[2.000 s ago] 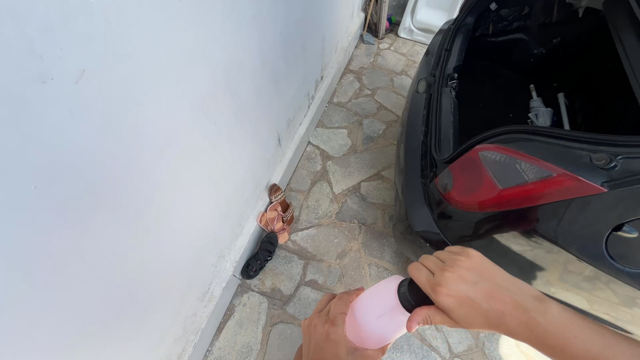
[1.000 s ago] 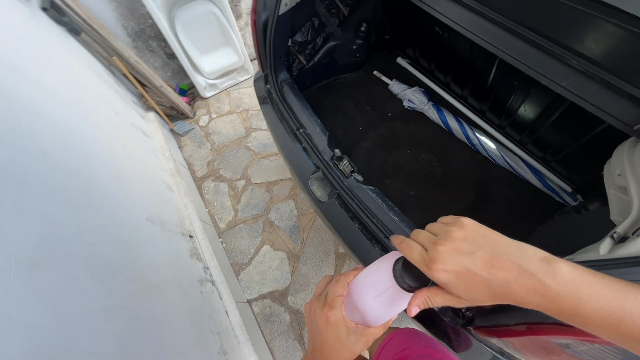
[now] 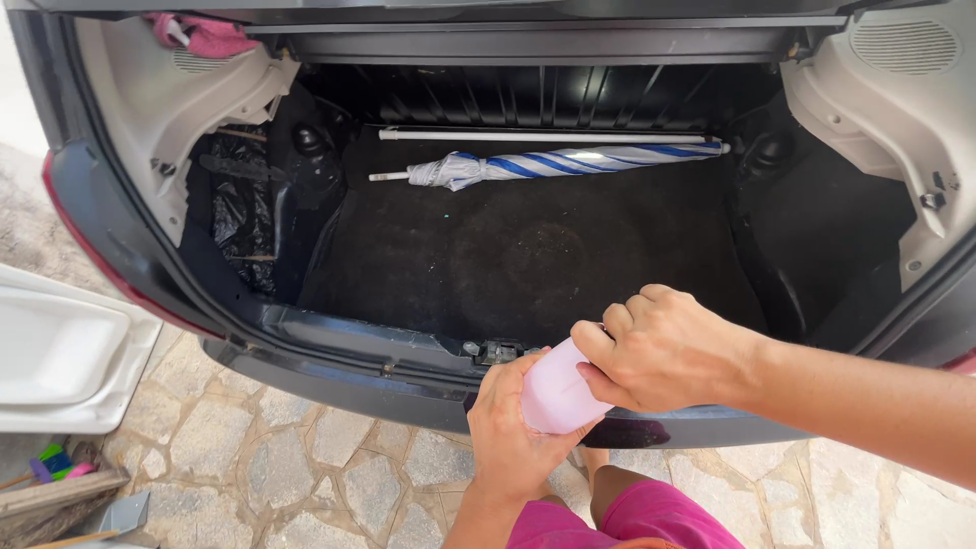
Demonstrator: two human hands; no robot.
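A pink plastic bottle [image 3: 563, 390] is held in front of the open car trunk, over its rear sill. My left hand [image 3: 512, 427] wraps around the lower part of the bottle. My right hand [image 3: 663, 354] closes over its top end, so the cap is hidden under the fingers. Beyond both hands, a folded blue and white umbrella [image 3: 579, 162] lies across the dark trunk floor [image 3: 488, 252], alongside a white pole [image 3: 549, 137].
The trunk latch [image 3: 499, 351] sits mid-sill, close to my left hand. A pink cloth [image 3: 202, 36] rests on the left trim, above a black plastic bag [image 3: 242, 221]. A white basin [image 3: 57, 358] stands left of the bumper [image 3: 366, 396] on stone paving [image 3: 286, 465].
The view has swung from the wall and paving to the trunk interior. Both hands still hold the bottle; the black cap seen earlier is now covered by my right hand.
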